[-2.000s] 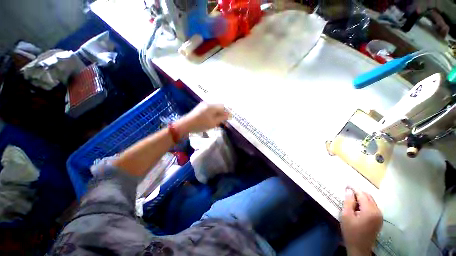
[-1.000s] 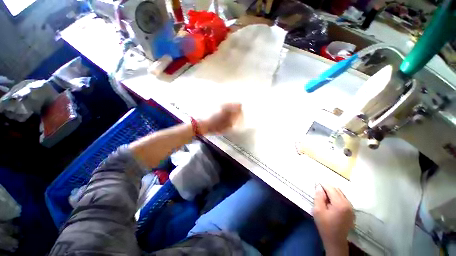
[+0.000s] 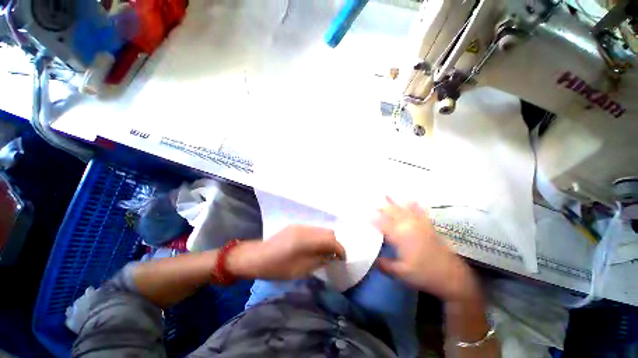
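A white fabric piece [image 3: 297, 214] lies over the table's front edge, its rounded end hanging above my lap. My left hand [image 3: 308, 252], with a red band at the wrist, is closed on the fabric near that end. My right hand [image 3: 413, 245] is blurred, at the fabric's right edge with the fingers spread; whether it grips the cloth I cannot tell. The sewing machine head [image 3: 518, 66] with "HIKARI" lettering stands at the upper right, its presser foot [image 3: 403, 115] beyond my hands.
Another white piece [image 3: 483, 161] lies under the machine arm, its corner at the table edge. A blue tool [image 3: 345, 22] is at the top. A red bag [image 3: 157, 24] and grey-white machine part [image 3: 52, 24] are upper left. A blue crate [image 3: 91, 238] holding cloth is below the table.
The view has turned and moved nearer the machine. My left hand has come right onto the fabric, and its rounded end now hangs over the edge. My right hand is now beside it.
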